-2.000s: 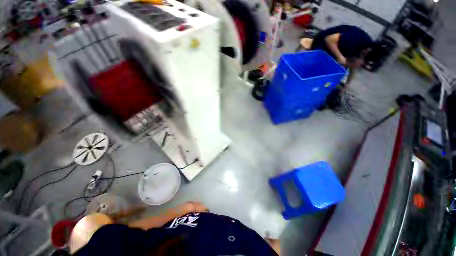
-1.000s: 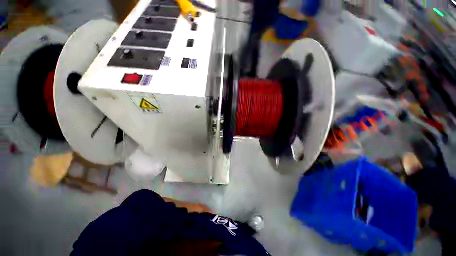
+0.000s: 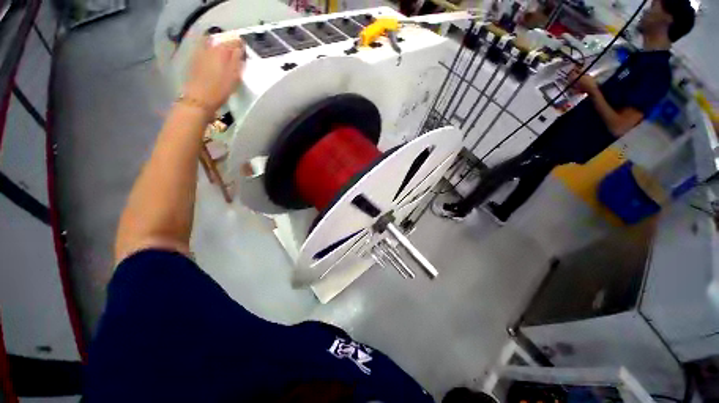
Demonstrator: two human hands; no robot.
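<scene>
My bare left hand [image 3: 213, 72] reaches up at the upper left, at the near corner of the white control box [image 3: 272, 69]. Its fingertips are blurred, so I cannot tell whether they press or hold anything. My right hand is out of the picture. Beside the box, a large reel of red wire [image 3: 339, 164] sits between black discs and pale outer discs. The nearer slotted disc [image 3: 422, 169] has a silver shaft [image 3: 410, 248] and thinner rods sticking out of it.
A yellow tool [image 3: 380, 31] lies on top of the box. A person in dark clothes [image 3: 607, 102] stands at the upper right by a machine with long dark rods. A blue container [image 3: 628, 193] is at the right. A white-edged frame [image 3: 568, 374] stands at the lower right.
The view has swung round to the reel's slotted outer disc. My left arm, low against my body before, is now stretched up to the control box. The blue bin and stool have left the view.
</scene>
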